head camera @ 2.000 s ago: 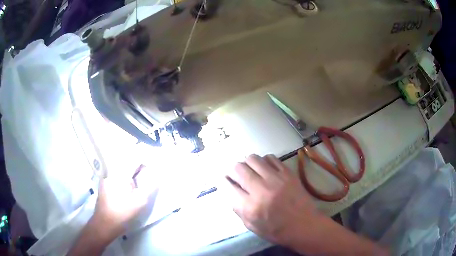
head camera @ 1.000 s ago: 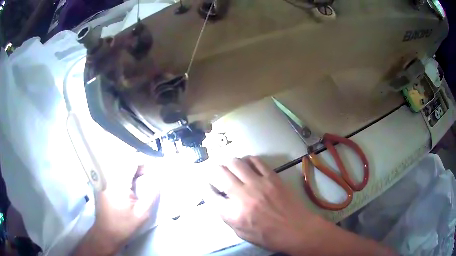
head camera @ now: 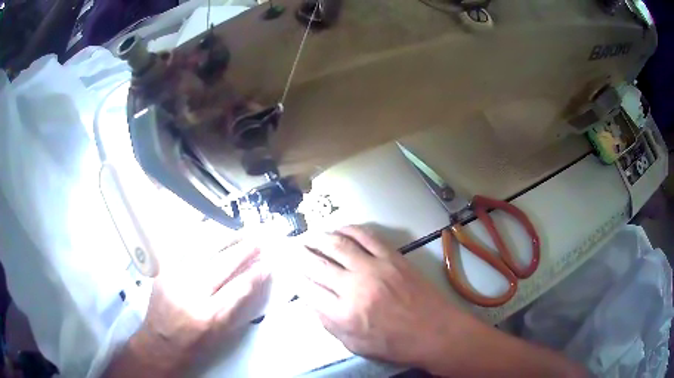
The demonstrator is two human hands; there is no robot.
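White fabric [head camera: 44, 177] is bunched at the left and runs under the glare at the needle, where its edges are washed out. The presser foot and needle area [head camera: 277, 207] is a dark metal cluster above it. My left hand [head camera: 210, 295] lies on the fabric left of and below the foot, fingers bent, partly overexposed. My right hand [head camera: 362, 291] lies palm down just right of it, fingertips close to the foot. Both hands press on the bright work surface; whether the fingers pinch cloth is hidden by glare.
The beige-brown machine head [head camera: 414, 81] spans the top. Orange-red scissors [head camera: 480, 288] lie open on the bed right of my right hand. A white rounded bar [head camera: 126, 221] stands left of the needle. A bobbin tray [head camera: 639, 159] is at the far right, crumpled translucent material [head camera: 606, 295] lower right.
My left hand has moved right and up toward the needle, nearer my right hand. My right hand has shifted slightly left. The scissors still lie on the bed.
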